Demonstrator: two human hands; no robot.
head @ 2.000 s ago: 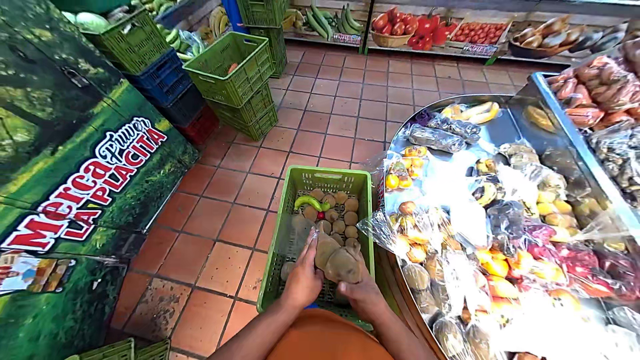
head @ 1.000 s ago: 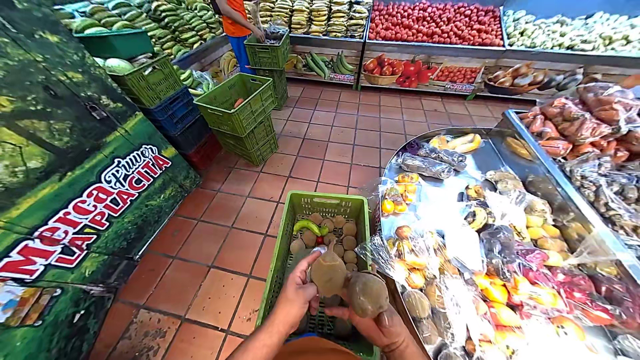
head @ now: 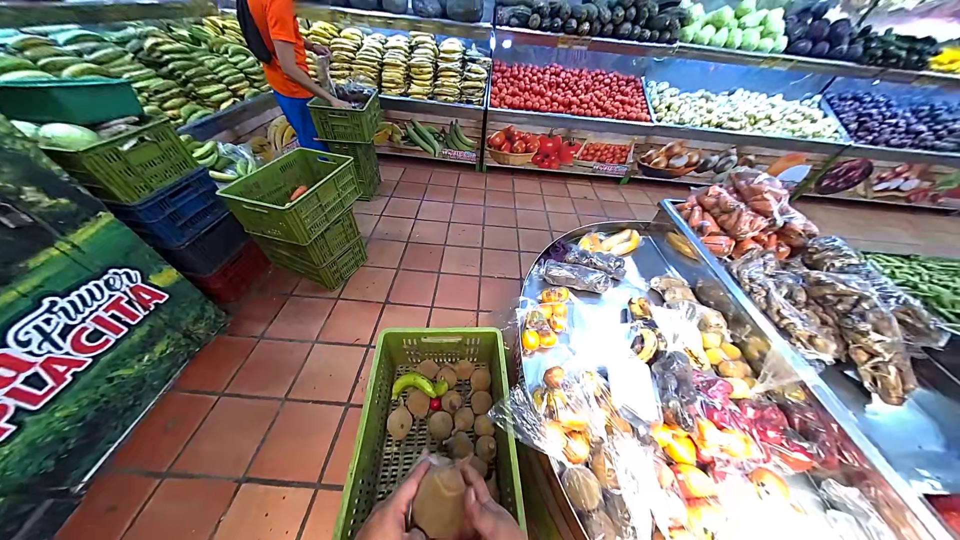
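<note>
Low over the near end of a green plastic crate [head: 367,420], my left hand [head: 397,502] and my right hand [head: 487,506] hold a large, round brown fruit [head: 439,499] between them. It seems to be in clear plastic. Inside the crate lie several smaller round brown fruits [head: 440,426], a curved green pepper or similar produce [head: 415,384] and a small red item [head: 435,404]. What lies beneath my hands is hidden.
A metal display table [head: 536,277] with bagged fruit stands close on the right. Stacked green crates [head: 289,206] and a printed panel [head: 82,337] are at left. A person in orange [head: 281,45] stands by crates behind.
One second ago each hand held a large brown fruit, apart; now both hands are together around one. The view has tilted up, showing more of the shelves and the person in orange.
</note>
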